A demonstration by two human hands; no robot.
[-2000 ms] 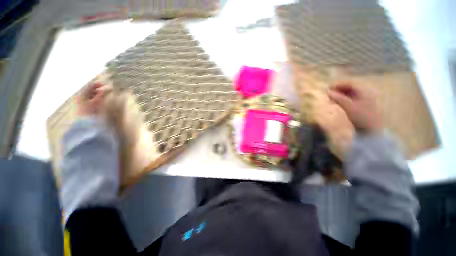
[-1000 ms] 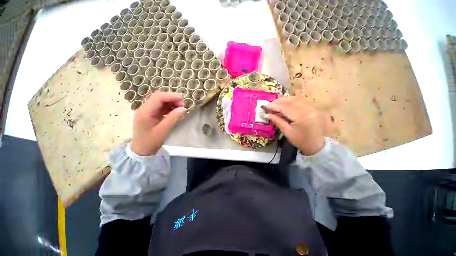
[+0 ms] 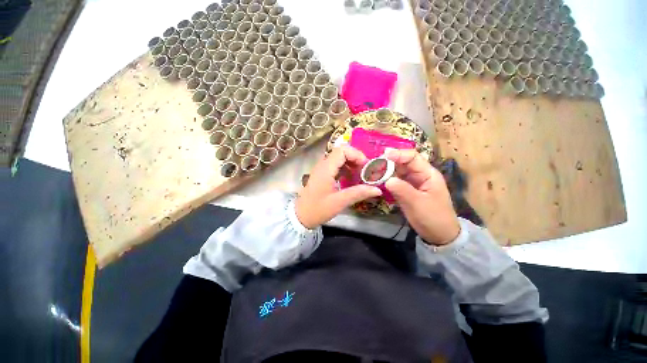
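A grey-beige ring (image 3: 377,171) is held between my two bare hands, above the pink box (image 3: 383,142) in front of me. My left hand (image 3: 333,188) has its fingers at the ring's left side. My right hand (image 3: 422,195) has its fingers at its right side; whether it also holds something small cannot be seen. The pink box lies on a speckled yellow and black round stand (image 3: 405,127) and is partly hidden by my hands. The white pad does not show.
Many rings stand in rows on the left board (image 3: 128,163) and at the far end of the right board (image 3: 532,163). A pink lid (image 3: 369,86) lies beyond the box. A dark crumpled cloth (image 3: 454,186) is right of the stand. Several rings (image 3: 372,6) stand at the far edge.
My left hand has moved right from the left board's rings to the pink box. My right hand has come off the white pad area. A ring now shows between both hands.
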